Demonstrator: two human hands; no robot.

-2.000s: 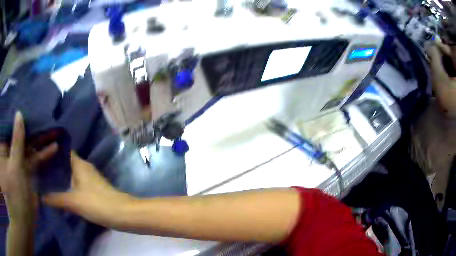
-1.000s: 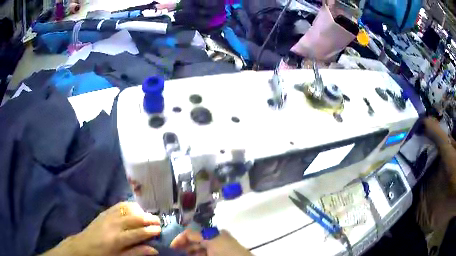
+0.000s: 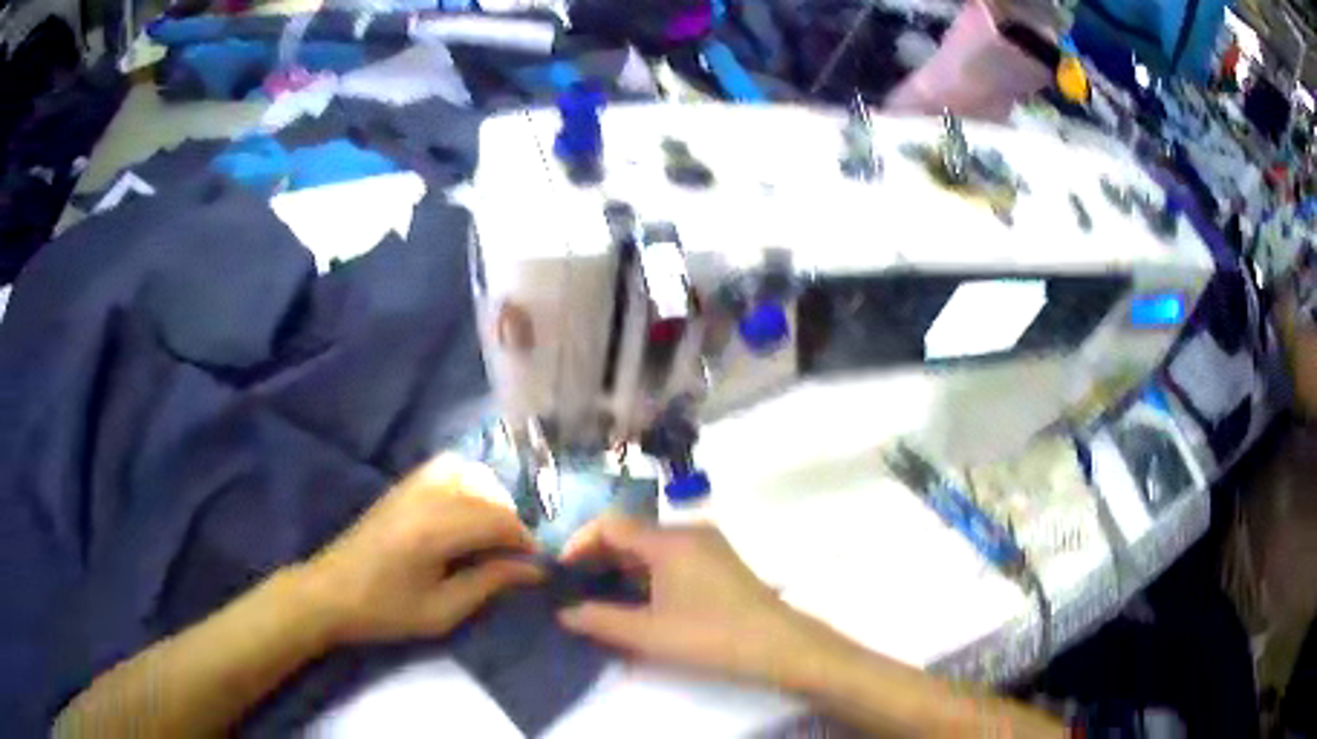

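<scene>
A dark navy cloth piece lies in front of the needle, its pointed corner over the table edge. My left hand pinches its left side just below the needle. My right hand pinches its right side, close to my left fingertips. The presser foot and needle are lit by a white lamp just beyond my fingers; the exact stitching point is blurred. A large dark navy garment panel lies in folds left of the sewing machine head.
Blue-handled snips lie right of the needle beside cream paper labels. The ruler-marked edge curves along the front right. White and blue scraps lie on cloth at the back left. Part of a person shows at the far right.
The view has tilted down and shifted. My hands were apart at the left, then came to the needle; now both pinch the small dark cloth in front of it.
</scene>
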